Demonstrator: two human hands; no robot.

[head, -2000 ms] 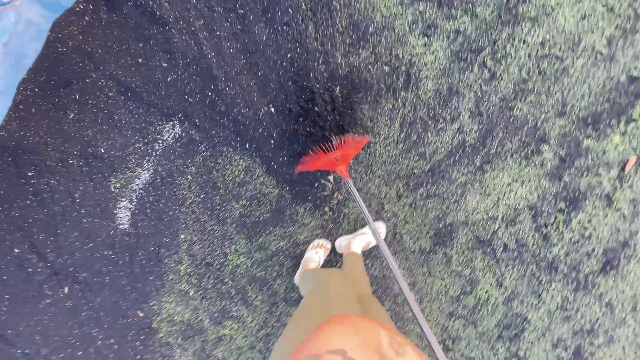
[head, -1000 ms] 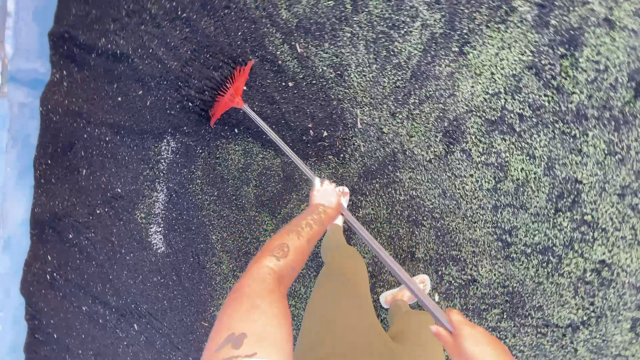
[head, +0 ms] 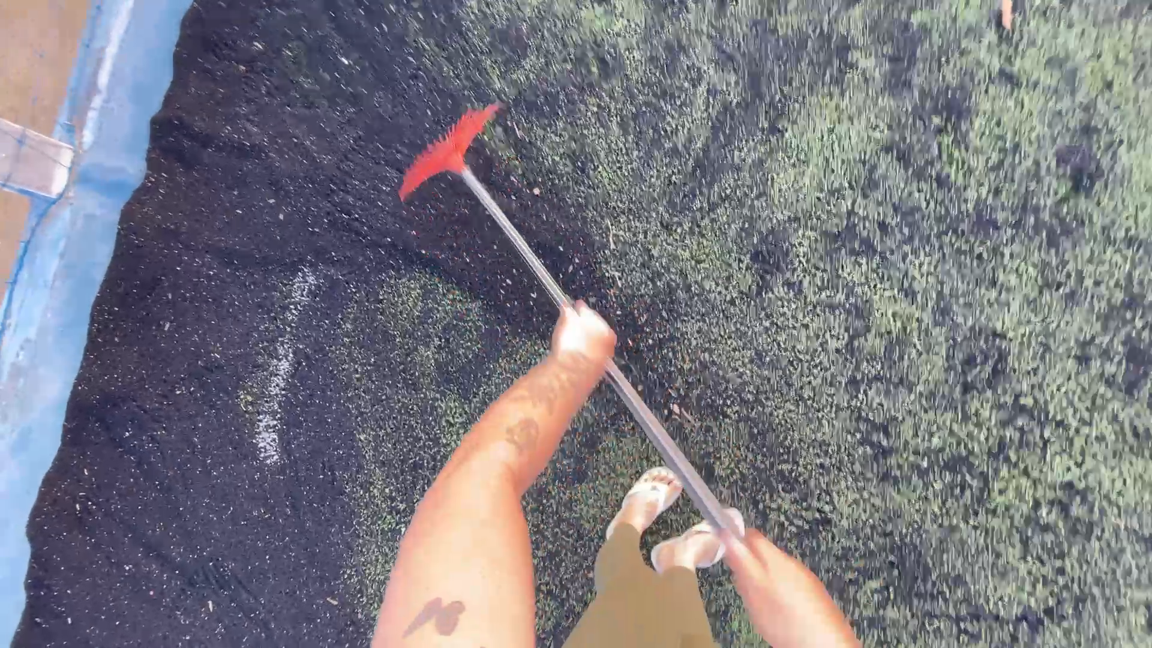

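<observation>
A rake with a red fan-shaped head (head: 453, 151) and a metal handle (head: 655, 434) lies diagonally across the view, its head at the upper left over dark loose material. My left hand (head: 583, 333) is closed around the middle of the handle. Farther down, near the handle's lower end, my right hand (head: 754, 560) grips it too. Whether the tines touch the ground is hard to tell. Dark granular material (head: 225, 207) covers the left side, with a pale streak (head: 281, 369) on it.
Green and dark speckled ground, apparently turf (head: 900, 315), spreads over the right. My feet in light sandals (head: 655, 490) stand on it below the handle. A blue sheet (head: 117, 144) borders the dark material at the far left, beside a light board-like piece (head: 34, 160).
Both hands have stayed on the handle since one second ago. The rake head has moved relative to the pale streak, toward the right. My feet have shifted on the ground.
</observation>
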